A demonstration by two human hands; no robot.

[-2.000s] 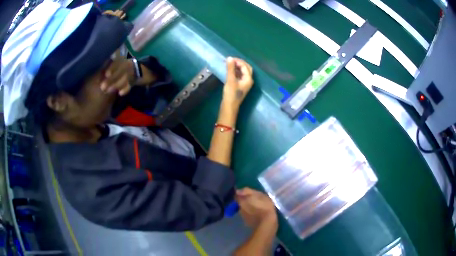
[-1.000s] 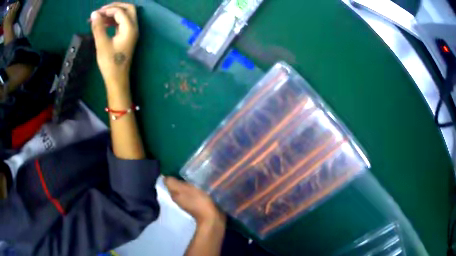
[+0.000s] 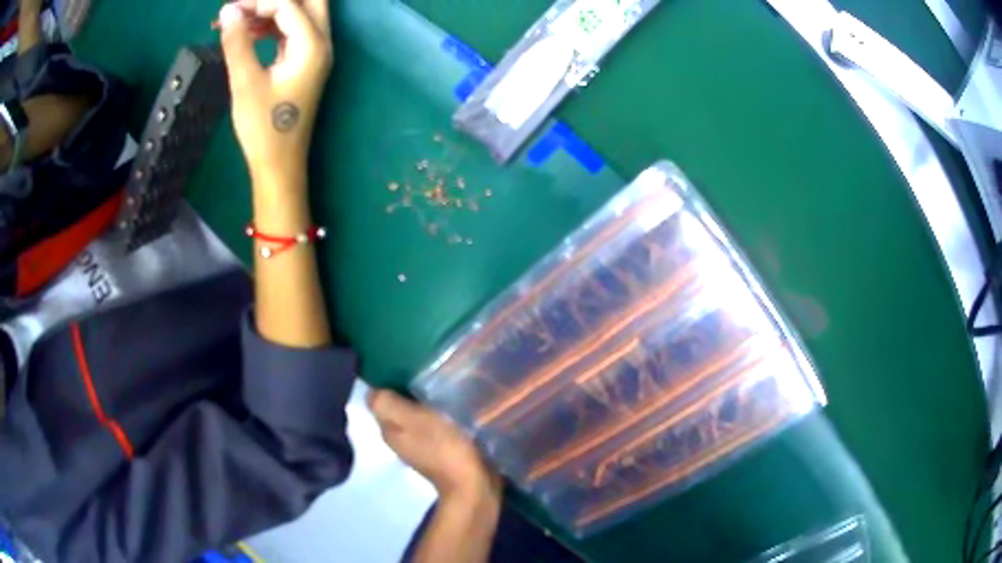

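One bare hand, which looks like my left hand, comes in from the bottom edge beside the seated worker's dark sleeve. Its fingers are bent and partly hidden, so I cannot tell what they hold. My right hand is out of the picture. A film-wrapped tray with copper-brown stripes lies on the green bench close to my hand. The seated worker's raised hand pinches something tiny at the top edge. A dark holed bar stands slanted to its left. Small coppery parts lie scattered on the bench.
A grey metal bar with a green label lies between blue tape marks. A clear ridged tray is cut off at the bottom. A pale machine housing and black cables are at the right. Another person's arm shows far left.
The view has moved closer over the bench, so the seated worker's head has left the picture. The striped tray appears larger, and the small scattered parts now show. The blue item near my hand no longer shows.
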